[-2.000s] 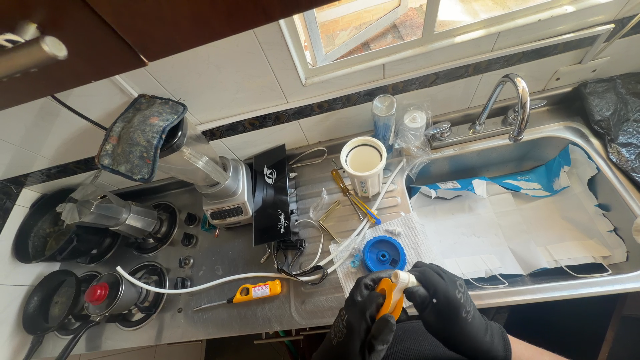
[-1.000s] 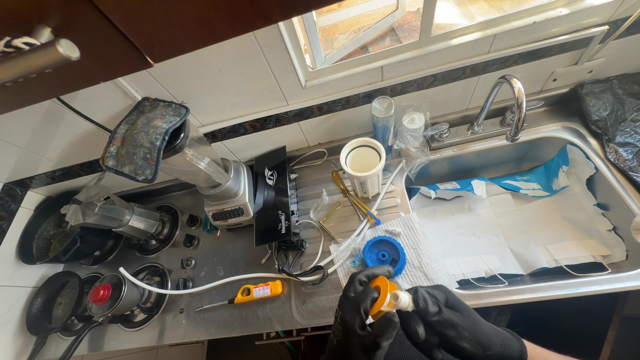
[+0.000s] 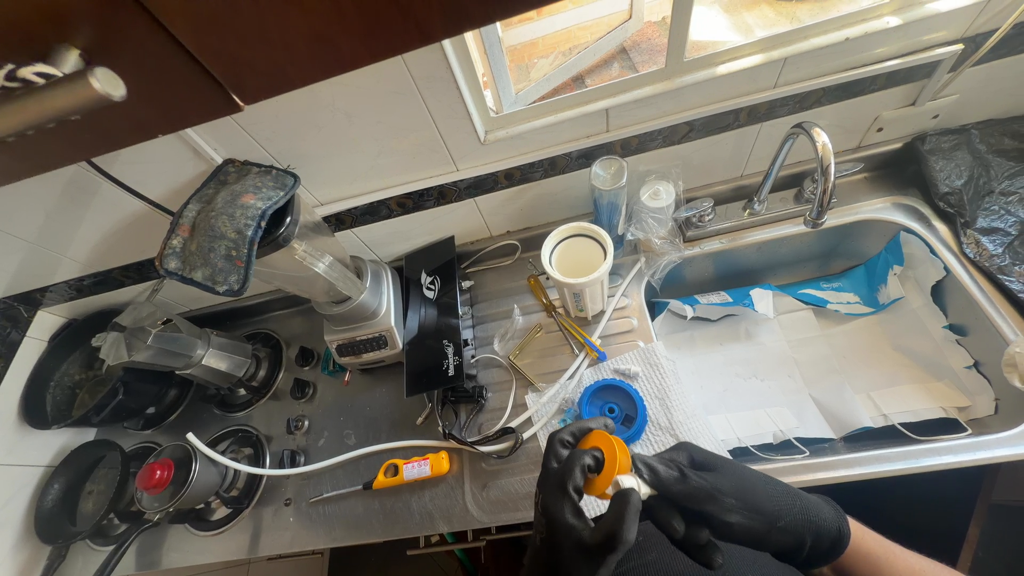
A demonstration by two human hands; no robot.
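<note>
Both of my hands wear black gloves at the counter's front edge. My left hand [image 3: 570, 496] grips an orange spool of tape [image 3: 608, 462]. My right hand [image 3: 692, 500] holds a small white threaded fitting [image 3: 628, 486] against the spool's lower side; its fingers partly hide the fitting. Just beyond, a round blue plastic cap [image 3: 612, 410] lies on a white paper towel [image 3: 680, 392]. A white filter housing [image 3: 578, 268] stands open-topped farther back, beside a yellow-handled screwdriver [image 3: 544, 298]. A white hose [image 3: 344, 466] runs across the counter.
An orange gas lighter [image 3: 412, 470] lies left of my hands. Behind it stand a black panel [image 3: 432, 320] and a blender [image 3: 364, 320]. Pans and a moka pot [image 3: 180, 350] occupy the stove. Torn cardboard [image 3: 752, 360] lines the sink [image 3: 868, 472], below a faucet [image 3: 820, 160].
The orange spool has turned in my left hand, so its flat side faces the camera more than two seconds ago. The white fitting now sits lower against it.
</note>
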